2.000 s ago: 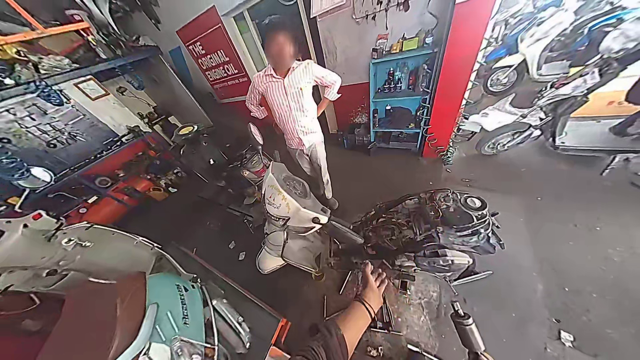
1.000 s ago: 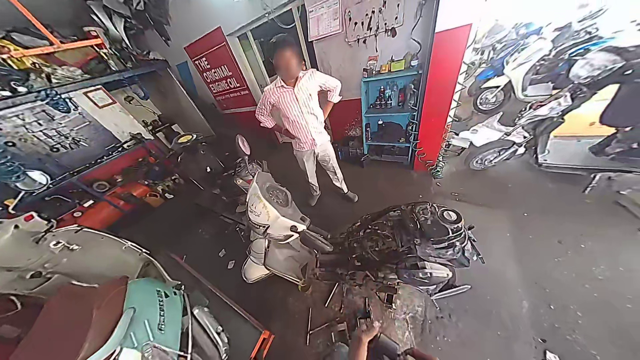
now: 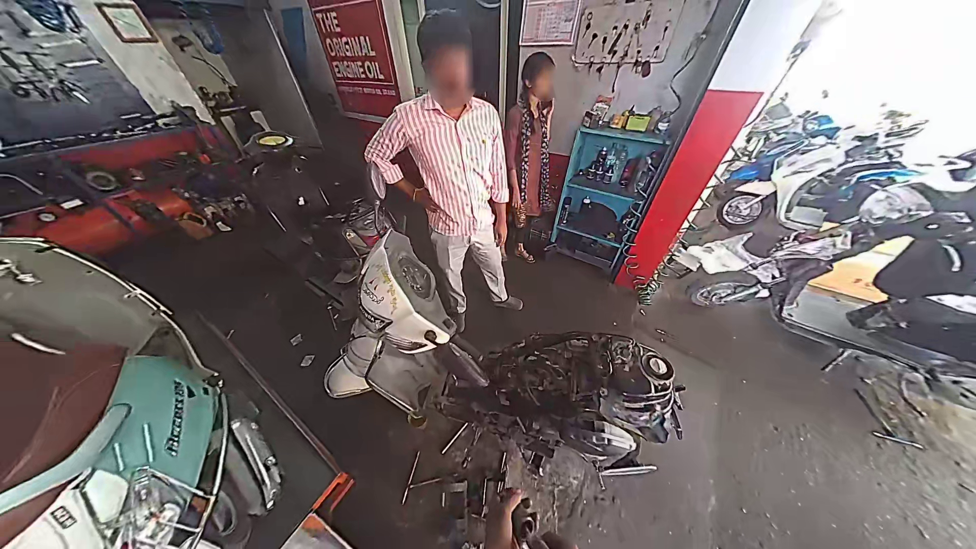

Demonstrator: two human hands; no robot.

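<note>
At the bottom edge my left hand (image 3: 503, 512) is partly in view beside a small dark object (image 3: 524, 520); blur hides whether the fingers hold it. A patch of skin just right of it may be my right hand (image 3: 557, 540), mostly cut off by the frame. Beyond my hands stands a partly stripped scooter with a white front panel (image 3: 396, 293), a dark exposed rear frame (image 3: 557, 374) and a silver exhaust muffler (image 3: 602, 442). Hand tools and thin metal rods (image 3: 412, 476) lie on the floor near my left hand.
A person in a striped shirt (image 3: 457, 160) stands behind the scooter, with another person (image 3: 531, 145) farther back. A blue shelf (image 3: 602, 191) holds bottles. A green scooter (image 3: 171, 427) stands at the left, an orange-ended metal rail (image 3: 332, 492) beside it. Parked two-wheelers (image 3: 808, 206) fill the right.
My left hand, stretched out with fingers spread two seconds ago, has drawn back to the bottom edge. The second person has come into view behind the striped-shirted one.
</note>
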